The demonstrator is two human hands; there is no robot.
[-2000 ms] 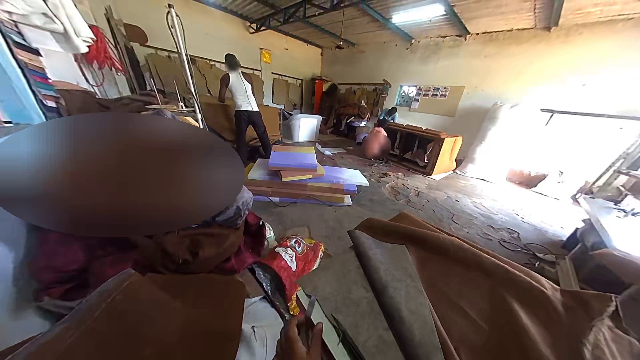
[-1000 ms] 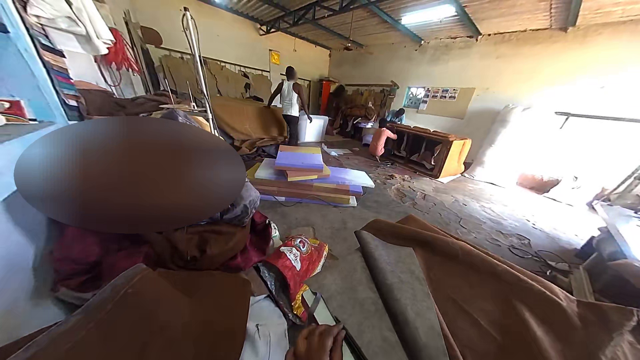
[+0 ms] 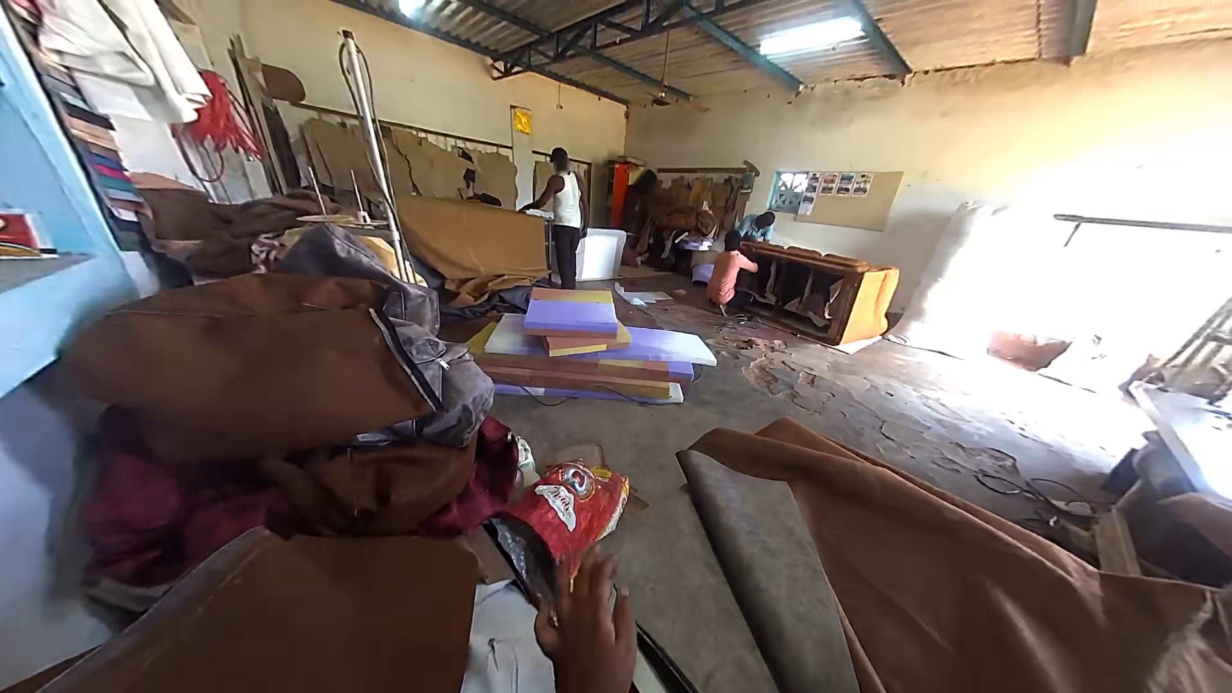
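Note:
Near the bottom centre, my right hand (image 3: pixel 592 626) is raised with its fingers extended and apart, and no held thing shows in it. Just beyond its fingertips lies a red printed plastic bag (image 3: pixel 568 505) with a dark opening. A pale cloth (image 3: pixel 500 640) is at the hand's left, beside a smooth brown sheet of upholstery material (image 3: pixel 337 616). Brown covers (image 3: pixel 260 356) are heaped above maroon cloth (image 3: pixel 144 491). To the hand's right, large brown material (image 3: pixel 924 558) is spread, its grey underside (image 3: pixel 760 558) folded outward. I cannot make out my left hand.
Foam slabs (image 3: pixel 597 361) are stacked on the floor ahead. Behind them a person (image 3: pixel 563 212) stands beside a draped table (image 3: pixel 481 241). Another person (image 3: pixel 729 274) crouches at an upturned sofa (image 3: pixel 828 298). Scraps (image 3: pixel 789 371) and cables (image 3: pixel 1039 491) litter the floor.
My right hand has risen from the bottom edge and its fingers have straightened. Compared with two seconds ago, the standing person is farther right, nearer the white container, and the person by the sofa is more upright.

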